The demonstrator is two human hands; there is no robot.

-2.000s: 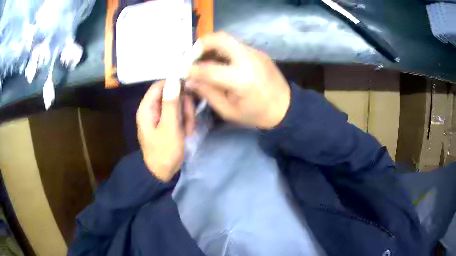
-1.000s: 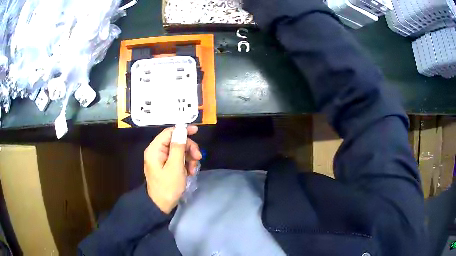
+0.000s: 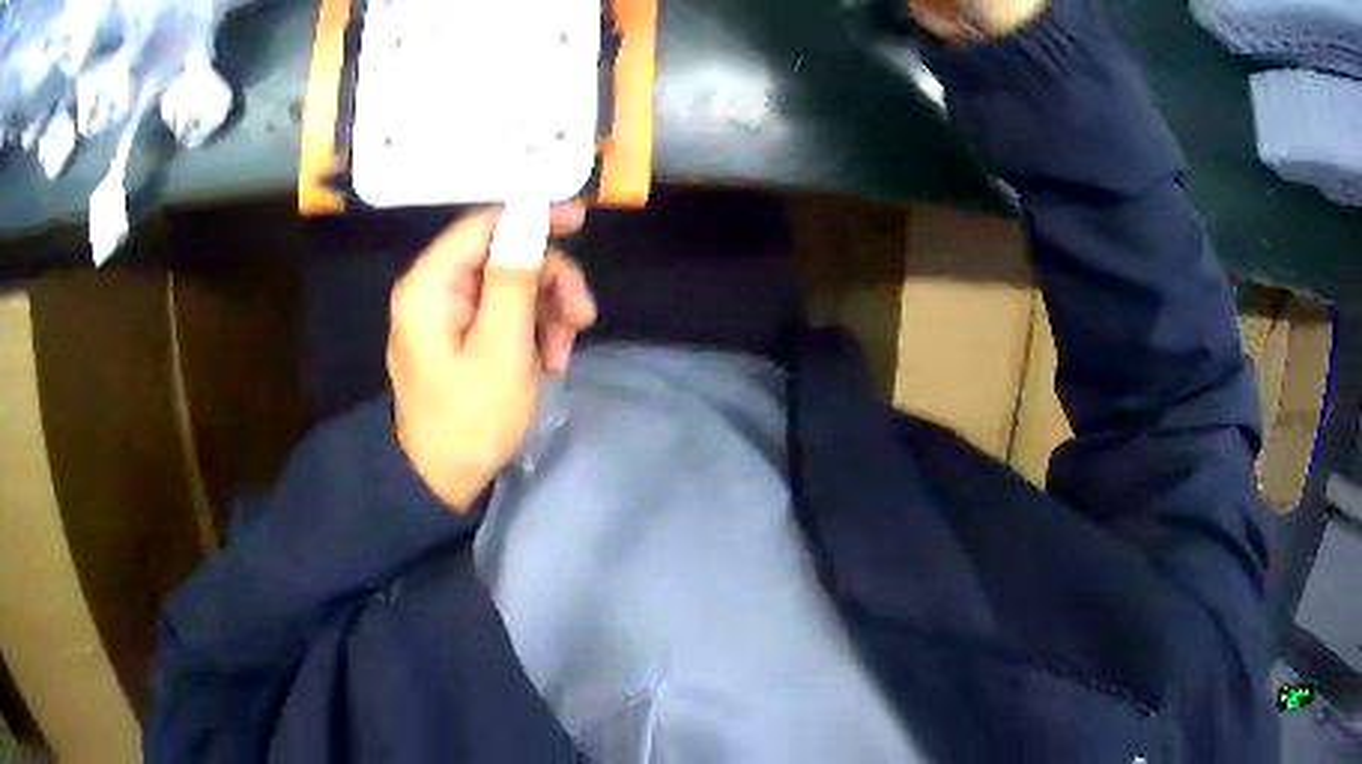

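Observation:
A white square housing (image 3: 475,105) with small dark slots lies in the orange fixture (image 3: 633,112), whose top is cut off by the frame. My left hand (image 3: 475,343) grips the white power cord end (image 3: 520,236) against the housing's lower edge; clear plastic trails below the fingers. My right hand (image 3: 978,15) is at the top edge, right of the fixture, mostly cut off and blurred. A pale streak shows just below it; I cannot tell what it is or whether the hand holds it.
Bagged cords (image 3: 112,75) with white ends hang over the bench edge at the left. Grey-looking stacked housings (image 3: 1310,127) stand at the far right. Brown cartons (image 3: 964,329) are below the dark bench (image 3: 747,112) on both sides.
My right hand left the cord end, reached up beyond the tray area, and is now lower at the upper right. My left hand keeps its grip. The view has shifted between frames.

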